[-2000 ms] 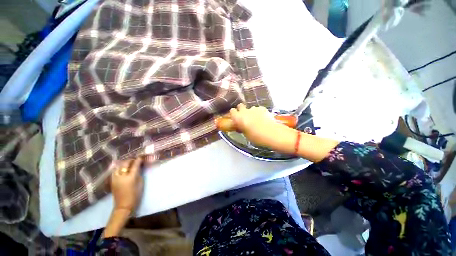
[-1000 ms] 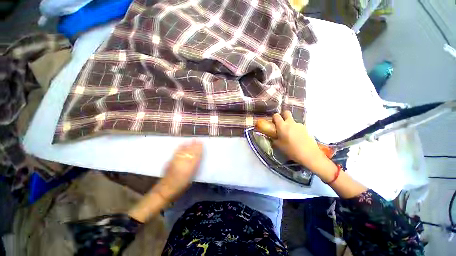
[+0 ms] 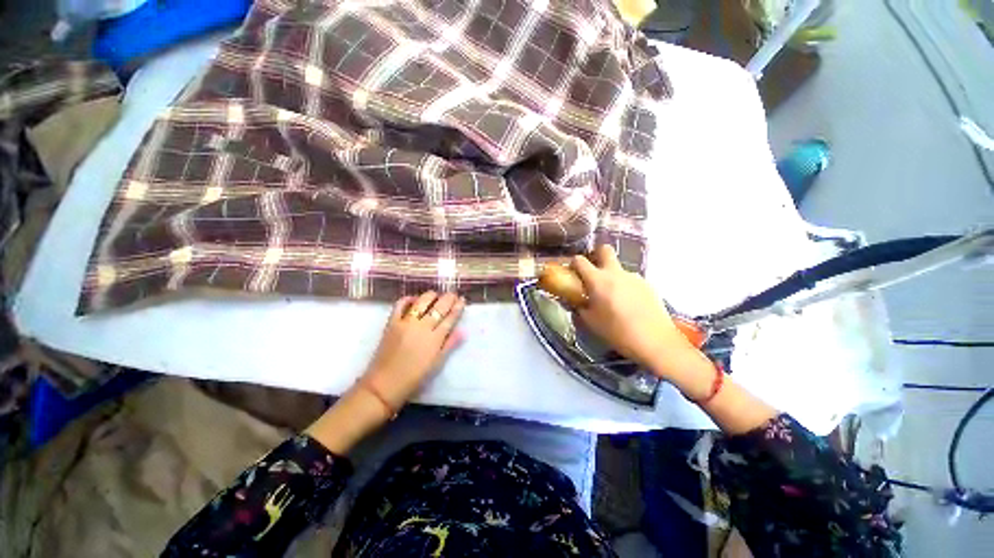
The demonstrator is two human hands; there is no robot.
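The brown plaid garment (image 3: 327, 185) lies bunched on the white ironing table cover (image 3: 251, 343), its straight hem towards me. My right hand (image 3: 621, 305) grips the wooden handle of the steam iron (image 3: 583, 354). The iron stands on the cover at the hem's right end, its pointed tip at the cloth edge. My left hand (image 3: 420, 343) lies palm down on the cover, fingertips at the hem's edge, left of the iron, holding nothing that I can see.
A dark hose (image 3: 861, 262) and pale support rise from the iron to the right. A white rest cloth (image 3: 817, 365) lies at the table's right end. Tan and plaid garments (image 3: 164, 469) hang at the left and below. A blue item (image 3: 169, 33) is at the upper left.
My left hand has moved from the far left of the hem to its middle and now rests there. The hem lies straighter across the view. My right hand stays on the iron.
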